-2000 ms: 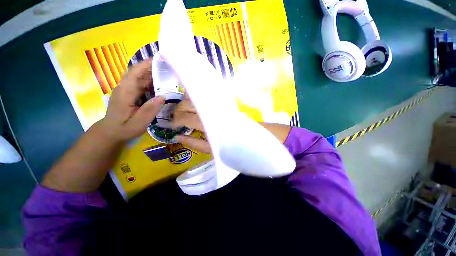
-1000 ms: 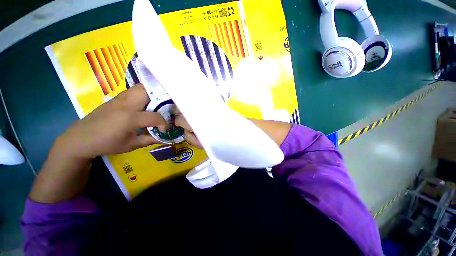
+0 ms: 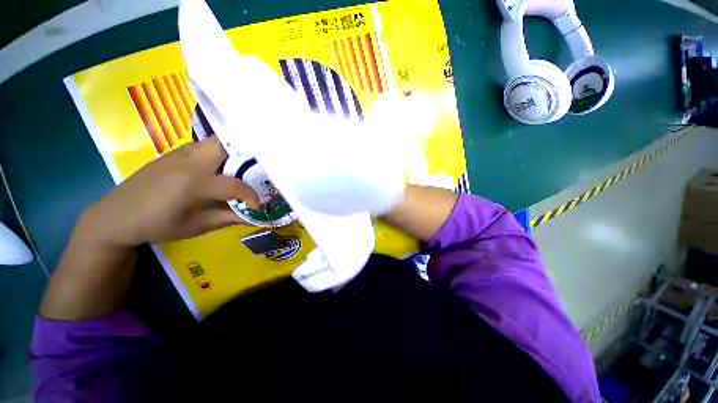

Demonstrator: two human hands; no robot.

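The white cat-ear headband [image 3: 272, 118] rises large and overexposed in front of me. Its open ear cup [image 3: 260, 193] faces up, showing a dark ring and a green circuit board [image 3: 272, 209] along the lower edge. My left hand [image 3: 177, 193] grips the cup's left side, fingers over its rim. A small dark rectangle [image 3: 258, 242] lies below the cup on the yellow sheet, thin wires near it. The other ear cup [image 3: 316, 271] is near my body. My right hand is hidden behind the headband; only its wrist shows.
The yellow printed sheet [image 3: 110, 102] lies under the work on the green bench [image 3: 504, 161]. Another white headphone set [image 3: 538, 93] with one open cup lies at the upper right. A blue bin edge [image 3: 522, 220] is by my right sleeve. A white object shows at the far left.
The headband has tilted left and turned, and now covers my right hand, whose fingers were at the cup before. The open cup has turned more face-up. My left hand has shifted lower around it.
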